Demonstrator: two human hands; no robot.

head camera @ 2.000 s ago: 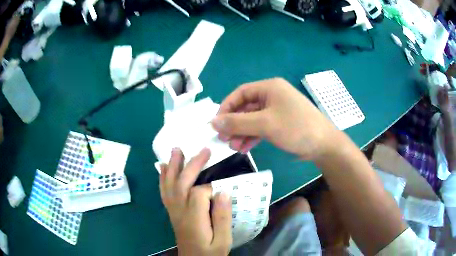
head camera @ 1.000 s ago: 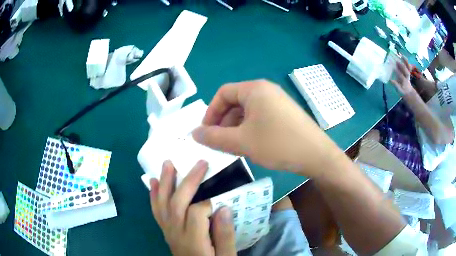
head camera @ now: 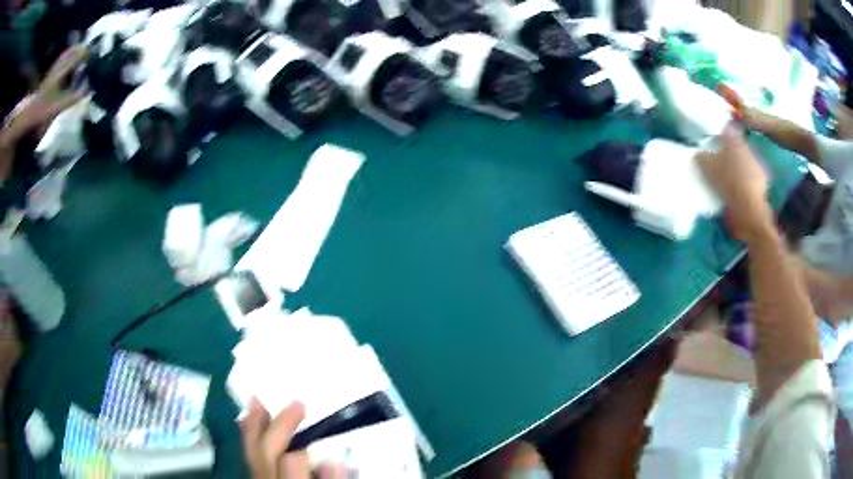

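Observation:
A white security camera [head camera: 304, 360] lies at the lower centre with its bracket end away from me. My left hand [head camera: 276, 444], cut off by the bottom edge, holds its near side. A white label strip [head camera: 374, 454] lies by that hand, its print blurred. My right hand [head camera: 737, 182] is stretched out to the right, at the end of a second security camera [head camera: 669, 187]. It is blurred, and its grip cannot be made out. A thin black cord [head camera: 164, 312] runs left from the near camera's bracket.
Several dome cameras [head camera: 393, 84] line the far side. A sticker stack [head camera: 575, 273] stands right of centre. Backing paper [head camera: 313, 210], crumpled white pieces [head camera: 210, 245], dotted sticker sheets [head camera: 154, 398] and a translucent bottle [head camera: 33, 281] lie left. Other workers' arms [head camera: 786, 131] show at both sides.
My right hand has left the near camera's top and reached to the camera at the right. The view has shifted, showing more of the far row. My left hand stays at the near camera.

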